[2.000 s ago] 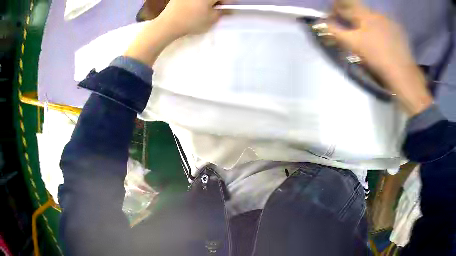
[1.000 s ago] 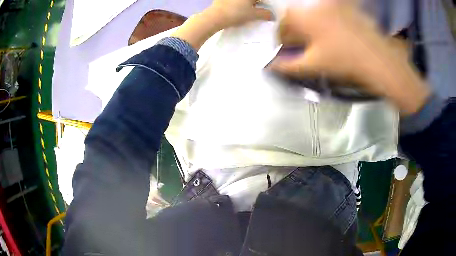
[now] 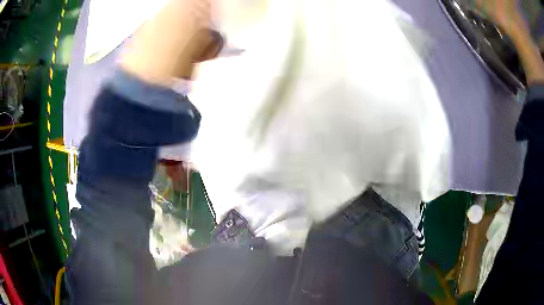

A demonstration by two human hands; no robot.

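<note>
The white garment piece [image 3: 358, 113] is blurred and bunched, part over the lilac-grey table, its lower edge hanging over my lap. My left hand [image 3: 179, 39] is blurred at the top left and grips the upper left part of the cloth; its fingertips are partly hidden. The dark, shiny iron [image 3: 483, 44] is at the top right of the table, cut off by the picture's edge. My right hand [image 3: 507, 18] is at the iron, blurred and partly cut off; whether its fingers are closed on the handle cannot be told.
The lilac-grey table [image 3: 480, 143] shows around the cloth. Another white piece [image 3: 113, 24] lies at its far left. White cloth [image 3: 170, 232] hangs below the table at left, and more [image 3: 498, 238] at lower right. A yellow frame bar [image 3: 58, 145] is at the left edge.
My right hand and the iron have moved off the cloth to the top right. My left hand has moved left, and the cloth, spread flat before, is now lifted and bunched.
</note>
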